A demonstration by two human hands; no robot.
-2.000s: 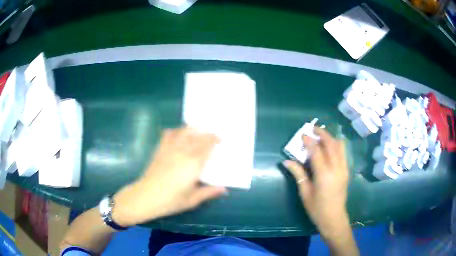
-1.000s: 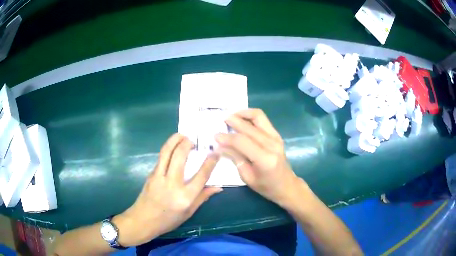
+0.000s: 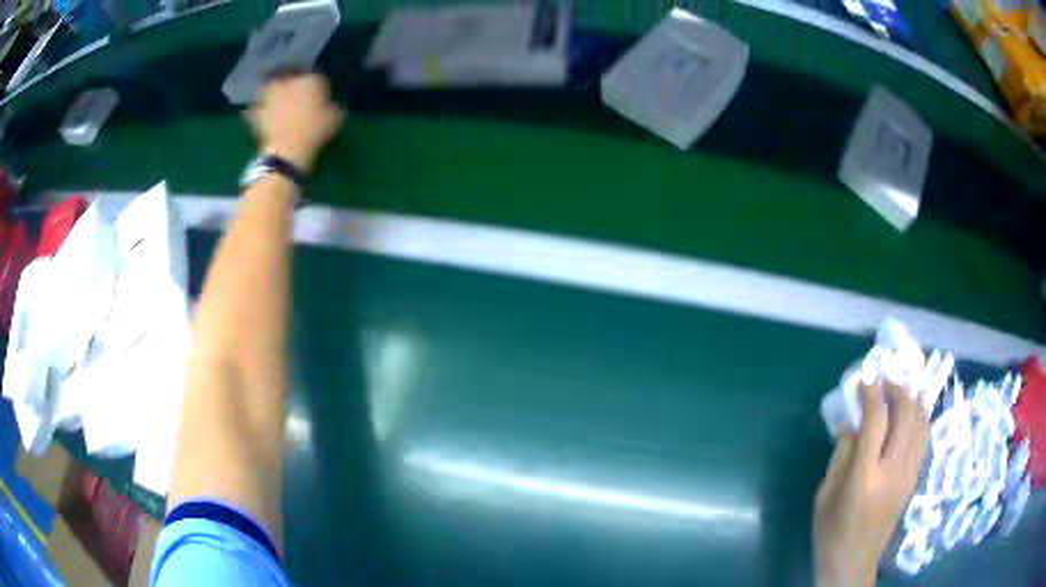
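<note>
My left hand (image 3: 295, 118) reaches over the conveyor. Its fingers are at the near edge of a white inner tray (image 3: 287, 44); blur hides whether they grip it. My right hand (image 3: 874, 464) is at the right, its fingertips on white chargers at the left side of the charger pile (image 3: 961, 459). Its thumb is hidden, so a firm grip cannot be told.
More trays lie on the belt, one at upper centre (image 3: 677, 78) and one at right (image 3: 888, 156). A printed carton (image 3: 476, 46) and small white box (image 3: 88, 116) are also there. Stacked white trays (image 3: 103, 333) stand left. A red holder (image 3: 1035, 419) is at far right.
The tray in front of me has gone from the worktop. My left hand has moved forward and left onto the belt, and my right hand has moved right to the charger pile.
</note>
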